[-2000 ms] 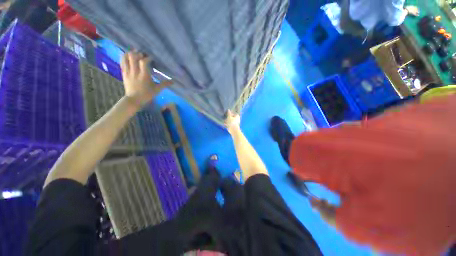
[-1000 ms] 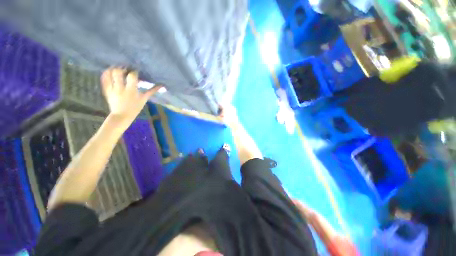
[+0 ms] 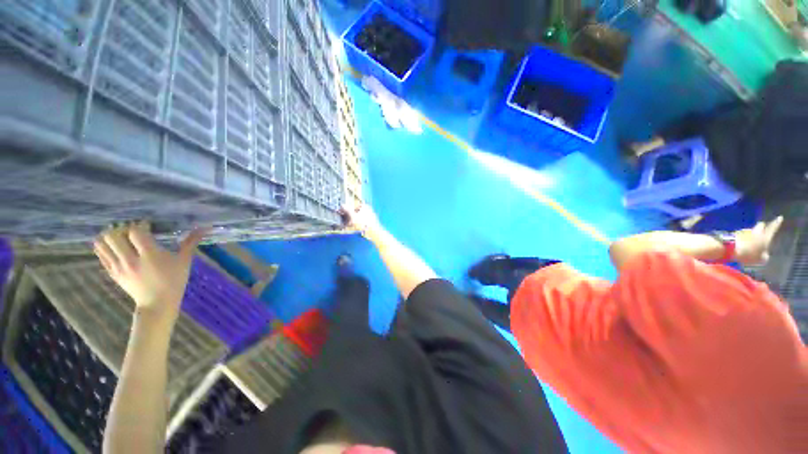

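Note:
A tall stack of grey lattice crates (image 3: 239, 106) fills the upper left in front of me, with a cream or beige lattice side (image 3: 348, 142) along its right edge. My left hand (image 3: 146, 266) lies with fingers spread against the lower edge of the near grey side; the fingertips are partly hidden at that edge. My right hand (image 3: 358, 218) is at the stack's right corner, fingers curled on the beige edge and partly hidden.
Beige crates (image 3: 106, 306), a purple crate (image 3: 221, 301) and a red piece (image 3: 306, 331) are at lower left. A person in an orange-red top (image 3: 656, 346) is close on the right. Blue bins (image 3: 563, 99), a purple-blue stool (image 3: 678, 176) and a green bench (image 3: 709, 44) stand beyond the yellow line.
The view has turned, and the grey stack now shows larger at upper left with both hands still on it. The person in orange-red, mostly out of view a second ago, is again on the right.

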